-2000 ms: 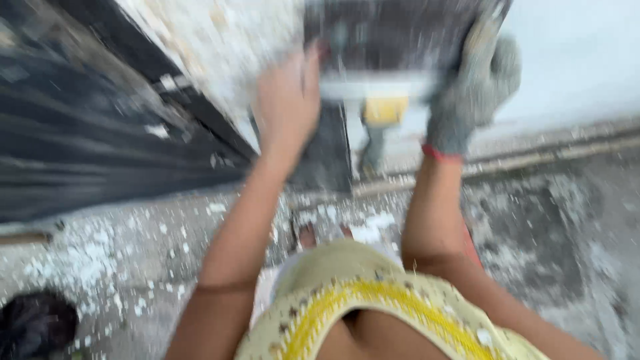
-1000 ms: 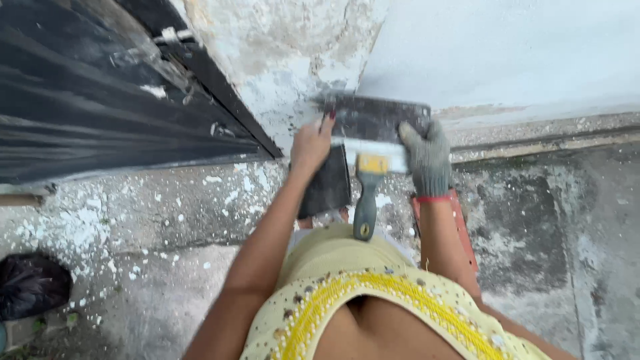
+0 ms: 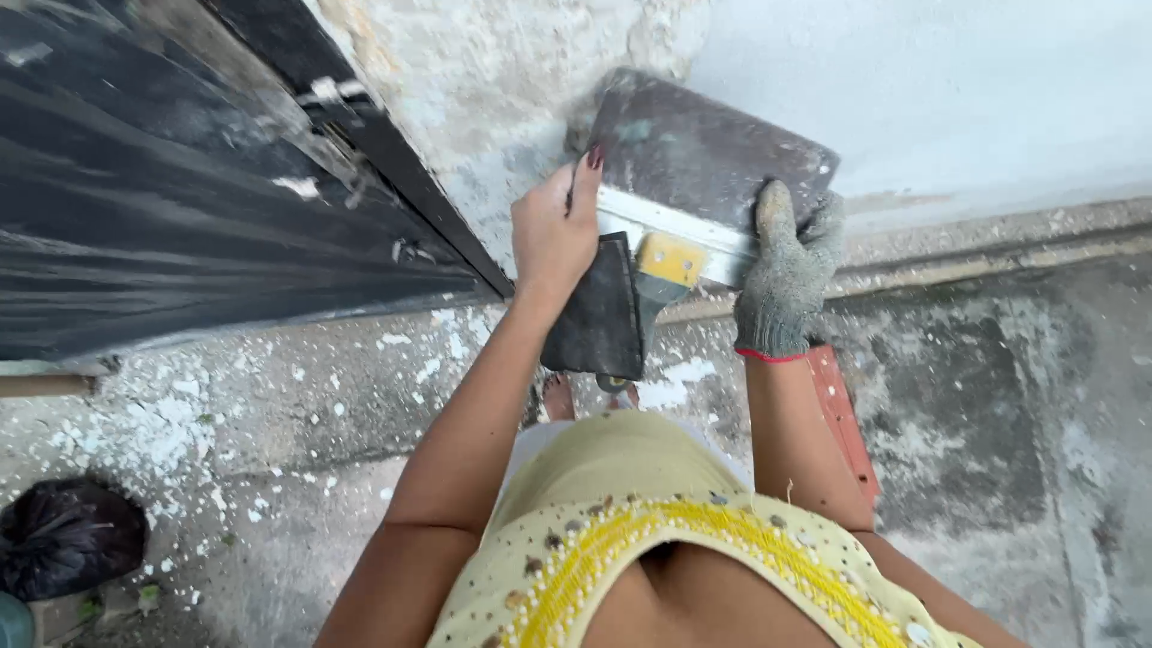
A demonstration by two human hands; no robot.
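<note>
My bare left hand (image 3: 556,229) grips the left end of a wide scraper-like tool, whose broad dark blade (image 3: 706,148) is tilted near the wall. A grey knit work glove covers my right hand (image 3: 787,265), which holds the blade's right end, thumb on top. Along the blade's lower edge runs a pale metal strip (image 3: 666,220). A yellow and grey handle (image 3: 670,261) points down from it toward my body. Beside the handle, below my left hand, is a black flat piece (image 3: 596,310); how it is held is hidden.
Ahead stands a wall with rough, peeling plaster (image 3: 504,85) and a smoother white part (image 3: 936,90). Black sheeting (image 3: 180,198) and a dark frame are at left. Paint flakes litter the concrete floor (image 3: 315,405). A black plastic bag (image 3: 72,538) lies lower left, a red object (image 3: 841,423) beside my right forearm.
The wide blade was nearly level one second ago; now it slopes down to the right. Both hands still hold its ends. The view has shifted.
</note>
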